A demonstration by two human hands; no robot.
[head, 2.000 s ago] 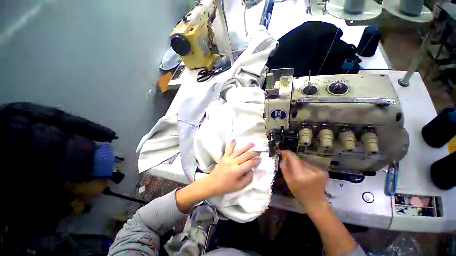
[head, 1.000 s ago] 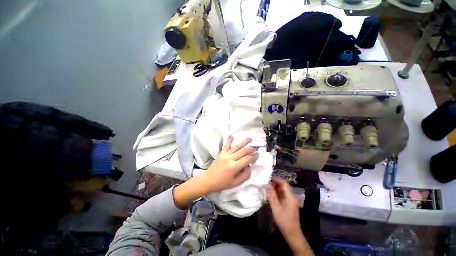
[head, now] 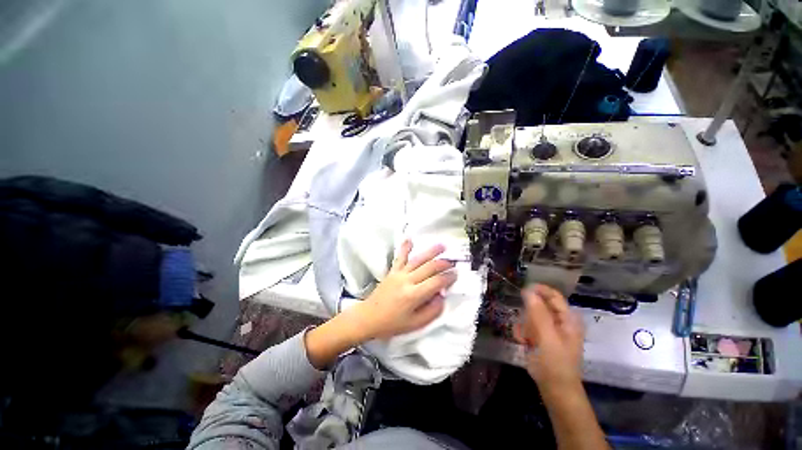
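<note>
An off-white and light grey garment piece (head: 387,202) lies bunched on the table left of the overlock machine (head: 607,193). Its right edge reaches the presser foot and needle area (head: 494,242). My left hand (head: 411,294) lies flat on the garment, fingers spread, just left of the needle area. My right hand (head: 550,330) is blurred, in front of the machine's lower edge and right of the garment, with its fingers curled. A thin thread-like line runs from the needle area toward its fingertips; whether the fingers pinch it is unclear.
A yellow sewing machine (head: 339,66) and scissors (head: 359,123) are at the back left. A black cloth pile (head: 545,75) lies behind the overlock. Blue snips (head: 685,308), a parts tray (head: 730,353) and black cones (head: 772,218) are at right. A dark padded garment (head: 79,228) is at far left.
My right hand has moved up and right, away from the garment's lower edge, to the front of the machine. My left hand stays on the garment.
</note>
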